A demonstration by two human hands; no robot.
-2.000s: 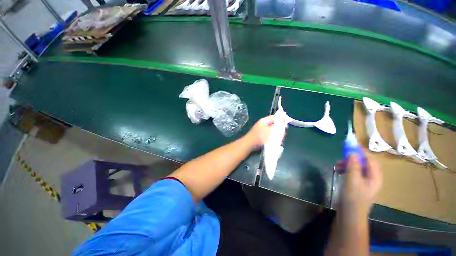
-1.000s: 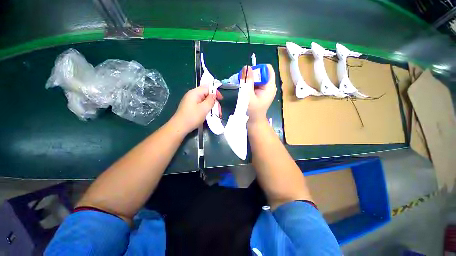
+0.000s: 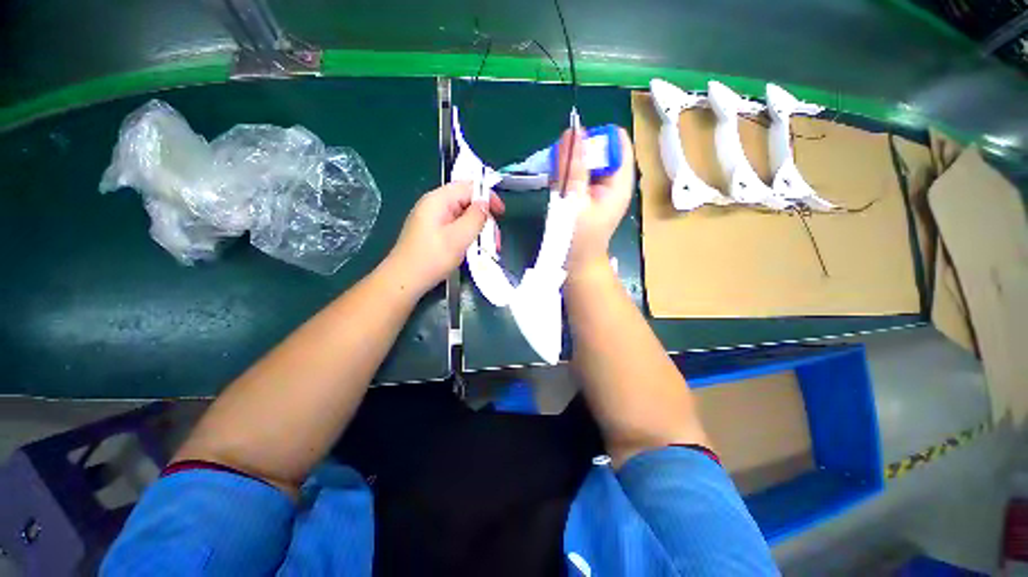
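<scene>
A white cat-ear headband shell [image 3: 537,312] is held over the bench with its arm ends pointing away from me. My left hand [image 3: 446,231] pinches its left arm. My right hand [image 3: 596,209] holds the blue and white glue bottle [image 3: 603,152], its nozzle pointing left at the left arm near my left fingers. The shell's right arm passes against my right hand; whether the fingers grip it is partly hidden. Thin dark wires [image 3: 567,51] stick up beyond the arm ends. Another white shell lies partly hidden behind the held one.
Three white shells [image 3: 728,147] with dark wires lie on a cardboard sheet [image 3: 778,276] at right. A crumpled clear bag [image 3: 295,203] lies at left. Cardboard offcuts [image 3: 983,248] are at far right. A blue tote [image 3: 840,423] is below right, a purple stool [image 3: 70,485] below left.
Since two seconds ago, the right hand has brought the glue bottle from the right to the shell, and the view has turned right. In the last second, the bottle has tilted and its nozzle shows more.
</scene>
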